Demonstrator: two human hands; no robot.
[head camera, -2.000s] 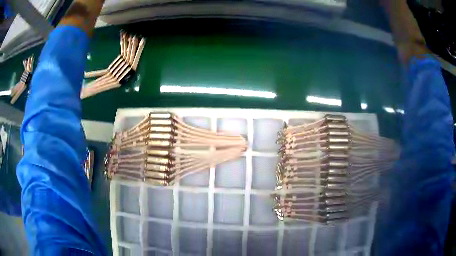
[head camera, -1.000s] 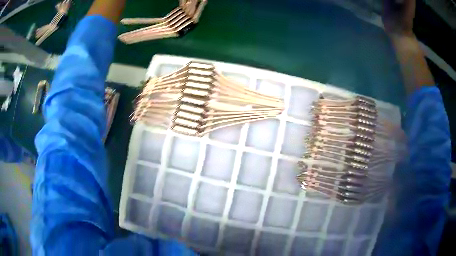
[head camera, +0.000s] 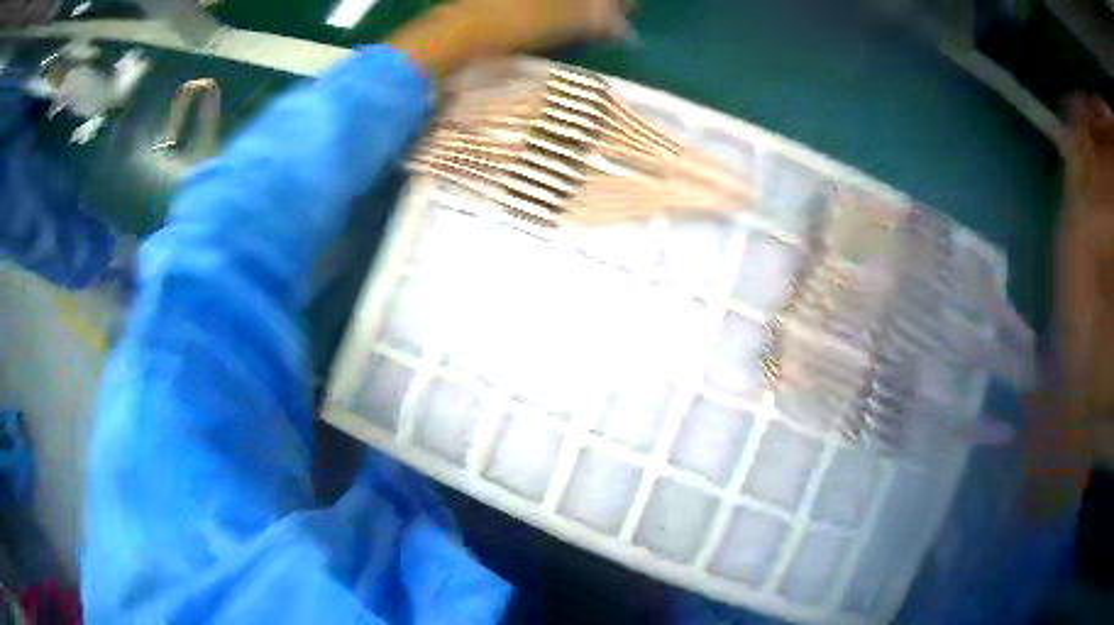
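Observation:
The white grid tray lies tilted across the view. A row of overlapping watches with pale straps lies on its upper left part, and another, blurred row lies on its right part. My left hand is beyond the tray's upper left edge, blurred and partly cut off by the top edge; whether it holds anything is unclear. My right hand is at the right edge, blurred and partly cut off, beyond the tray's right side. Glare hides the tray's middle pockets.
A bent watch lies on the green surface at upper left, near crumpled white items. Another person's blue sleeve is at the left edge. A pale rail crosses the upper left. Grey floor shows at lower left.
The tray looks more tilted, its right side lower. My left hand has come into view above the left watch row. The loose bunches beyond the tray are no longer visible. The view has shifted.

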